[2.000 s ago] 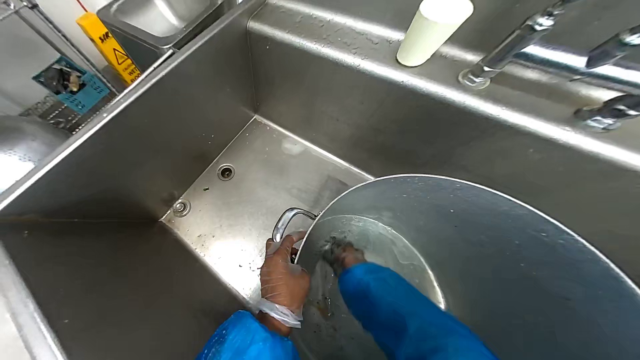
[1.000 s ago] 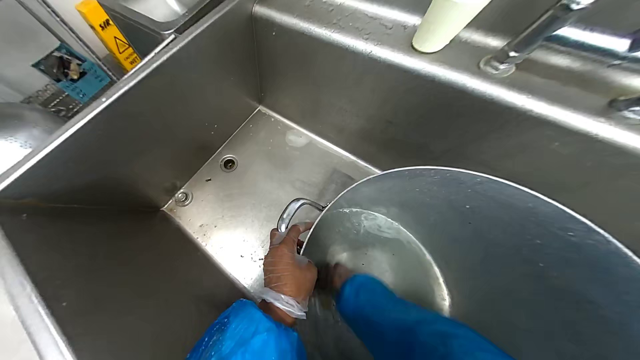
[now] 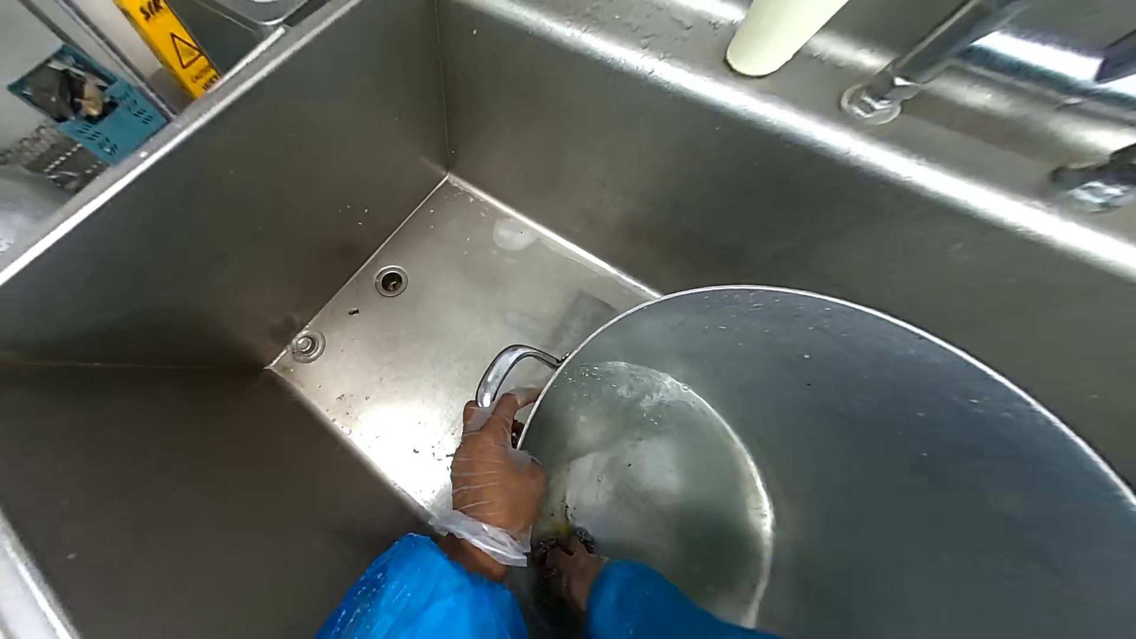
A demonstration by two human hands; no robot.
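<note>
A large round metal pot (image 3: 852, 426) lies tilted in a stainless steel sink, its mouth toward me. My left hand (image 3: 499, 470), in a clear plastic glove, is closed around the pot's looped metal handle (image 3: 510, 359) at the left of the rim. Inside the pot, low on its wall, my right hand (image 3: 572, 568) presses a dark scouring pad (image 3: 581, 539), partly hidden by the fingers and the blue sleeve. Some cloudy water (image 3: 657, 453) wets the pot's round bottom.
Two drain fittings (image 3: 391, 281) sit in the sink floor (image 3: 426, 240), with small food bits about. On the back ledge stand a pale green cup-like container (image 3: 781, 31) and metal faucet parts (image 3: 874, 99). Past the left wall are a yellow caution sign (image 3: 173, 44) and a blue basket (image 3: 111, 124).
My right hand has moved inside the pot from the bottom toward the near left wall, beside my left hand. My left hand has stayed on the handle.
</note>
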